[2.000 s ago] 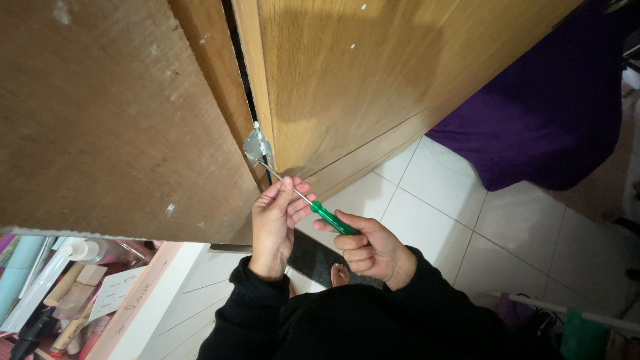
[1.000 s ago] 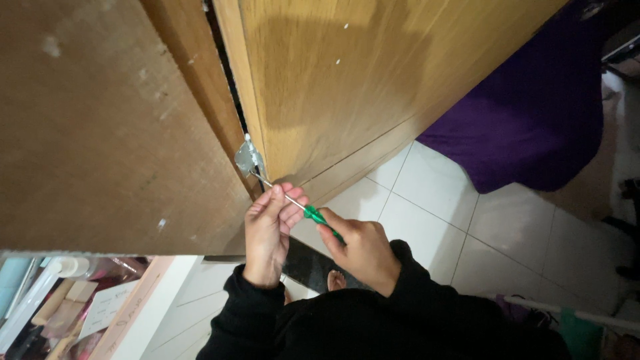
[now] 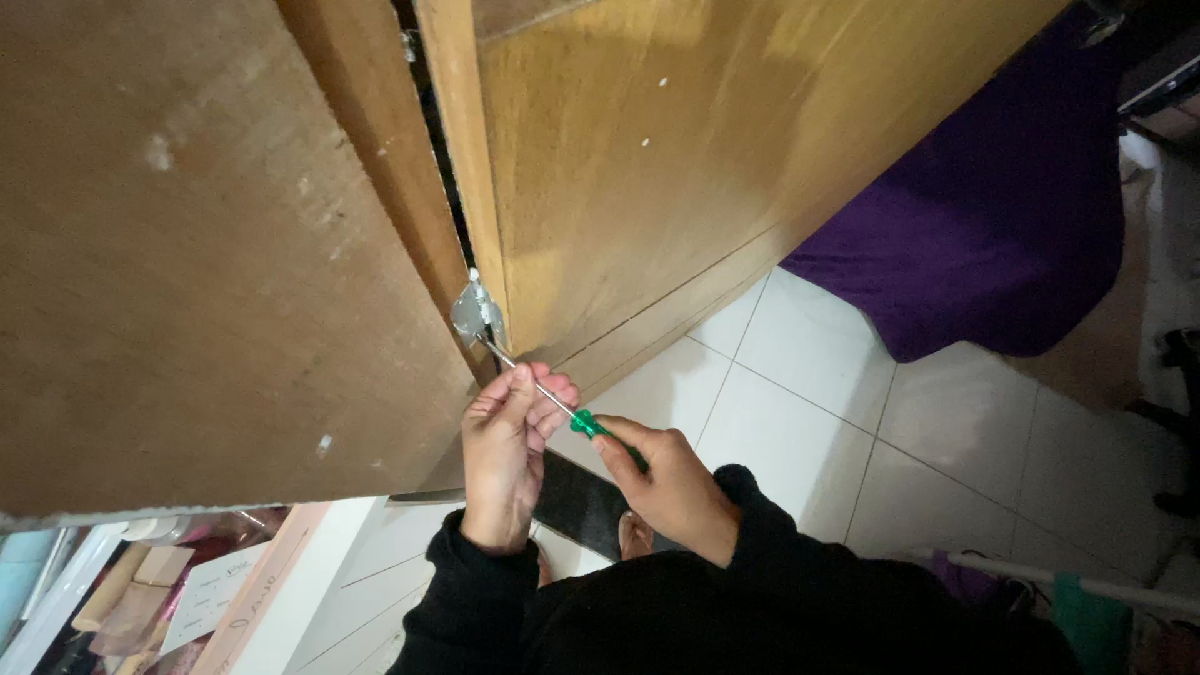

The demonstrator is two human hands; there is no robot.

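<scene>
My right hand [image 3: 664,478] is closed around the green handle of a screwdriver [image 3: 585,424]. The thumb and fingers of my left hand [image 3: 511,441] pinch its metal shaft. The tip meets the lower part of a metal hinge [image 3: 476,311], which is smeared with white paint. One hinge leaf lies on the wooden frame beside the dark gap, and its barrel is by the edge of the wooden door [image 3: 637,187]. A screw head at the tip is too small to make out.
A brown wooden panel [image 3: 206,281] fills the left side. Below it, a white-edged box [image 3: 309,572] holds various small items. Purple cloth [image 3: 975,206] hangs at the right above the white tiled floor [image 3: 797,394]. A rail with hanging cloths [image 3: 1106,591] stands at lower right.
My right hand's grip on the green handle has shifted; its fingers now cover more of it than two seconds ago. The left hand stays on the shaft and the tip remains at the hinge.
</scene>
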